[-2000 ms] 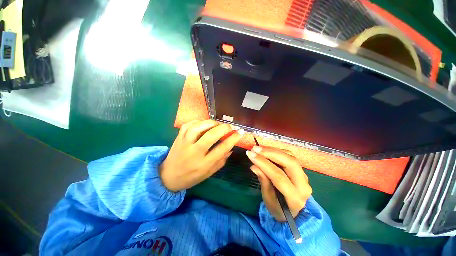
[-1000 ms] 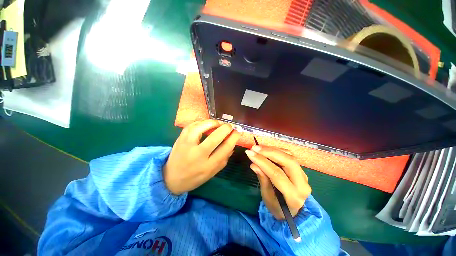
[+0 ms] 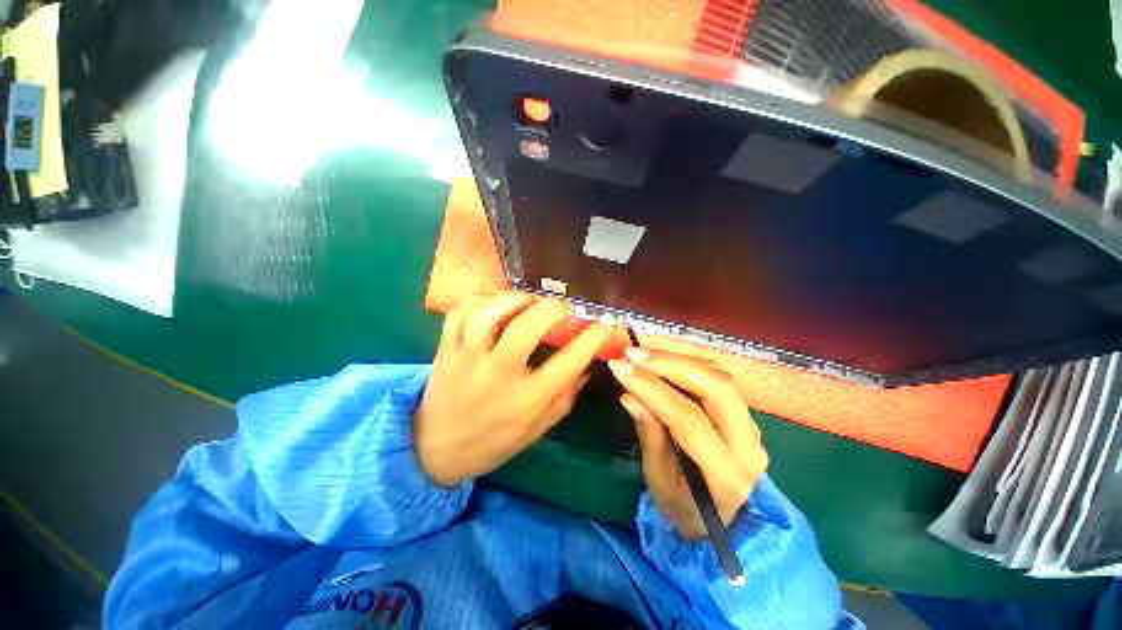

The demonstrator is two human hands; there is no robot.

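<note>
A dark tablet back housing (image 3: 763, 234) with a camera hole at its upper left leans over an orange-red mat (image 3: 861, 412). Its inner side, with pale square patches, faces me. My left hand (image 3: 498, 388) is at the left part of the housing's lower edge, fingertips on or just at the rim; whether they pinch a small piece cannot be told. My right hand (image 3: 689, 431) holds slim dark tweezers (image 3: 708, 505) like a pen. Their tip is at the lower rim, just right of my left fingertips.
A brown cardboard core (image 3: 954, 105) stands behind the housing beside a dark grid-patterned sheet (image 3: 818, 49). A stack of housings and white sheets (image 3: 1046, 474) lies at right. At left are a black crumpled cloth or bag (image 3: 92, 160), a small meter (image 3: 23, 123) and a white sheet (image 3: 154, 234).
The housing has shifted slightly left and up. My left fingers have moved a little right along the rim, closer to the tweezers. My right hand has barely moved.
</note>
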